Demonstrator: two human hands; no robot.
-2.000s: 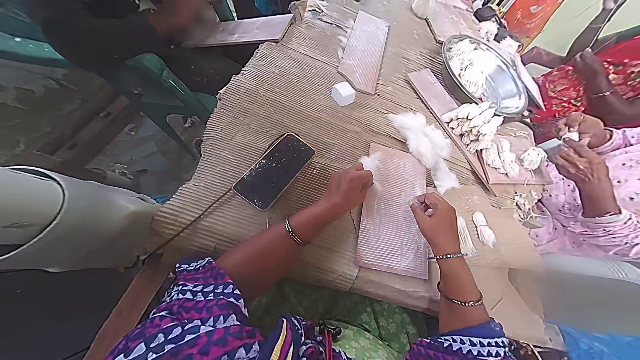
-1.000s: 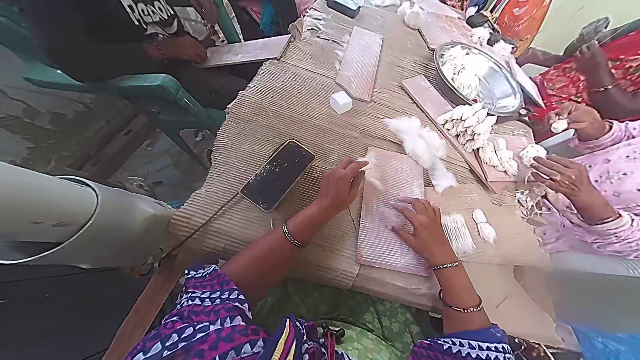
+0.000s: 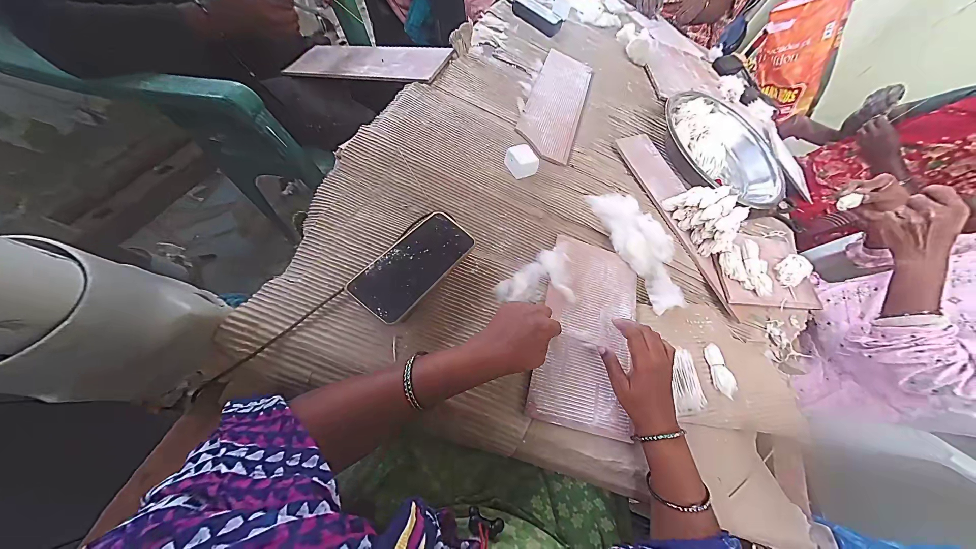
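My left hand (image 3: 524, 335) is closed at the left edge of a ribbed tile (image 3: 583, 381), seemingly pinching a thin wisp of cotton. Over the tile's right side is my right hand (image 3: 640, 370), its fingers apart and fingertips near the surface. A tuft of cotton wool (image 3: 534, 276) lies across the tile's upper left edge, and a larger piece of cotton wool (image 3: 637, 244) lies beyond its upper right. Right of my right hand are a row of thin white cotton strands (image 3: 688, 383) and a tied white bundle (image 3: 720, 371).
A smartphone (image 3: 412, 267) with specks lies left on corrugated cardboard (image 3: 358, 206). A white cube (image 3: 521, 162) and another tile (image 3: 555, 107) are farther back. White bundles (image 3: 705, 217) lie beside a metal bowl (image 3: 724, 149) of cotton pieces. A co-worker's hands (image 3: 915, 217) are at right.
My left hand has moved down along the tile's left edge. A cotton tuft now shows above it. My right hand had its fingers spread over the tile a second ago.
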